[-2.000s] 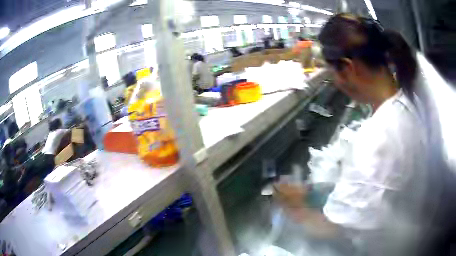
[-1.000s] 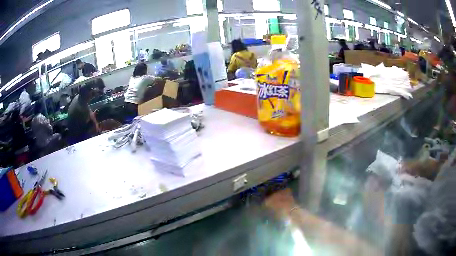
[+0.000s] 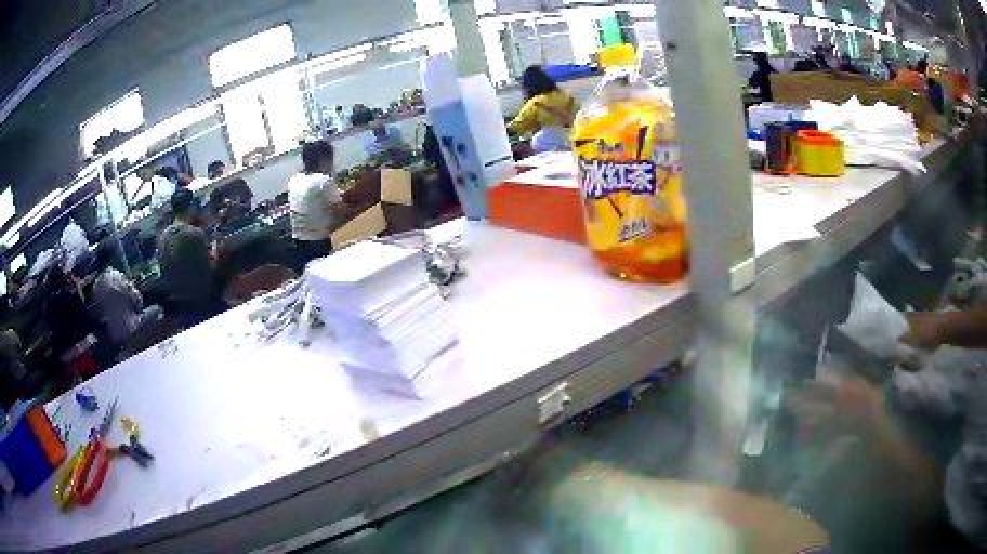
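A blurred skin-toned shape at the lower edge looks like my left hand or forearm (image 3: 676, 519); its fingers cannot be made out. Another blurred shape to the right looks like my right hand or forearm (image 3: 855, 427), also without clear fingers. A pale, greenish-white smear lies around them, and I cannot tell whether either hand holds anything. Both are over the dark green conveyor (image 3: 476, 514), in front of the white shelf (image 3: 260, 417). A tall, uneven stack of white leaflets (image 3: 379, 303) stands on the shelf.
A grey post (image 3: 709, 162) rises right of the iced tea bottle (image 3: 630, 184). An orange-red carton (image 3: 536, 208) is behind the bottle. Scissors (image 3: 87, 471), side cutters (image 3: 135, 444) and bundled cables (image 3: 287, 314) lie at left. Another person's hand (image 3: 947, 328) is at far right, by whitish plastic (image 3: 871, 314).
The view has swung left from the worker at right, bringing the leaflet stack and scissors into view. Since one second ago, the blurred arm shapes have changed place near the lower edge.
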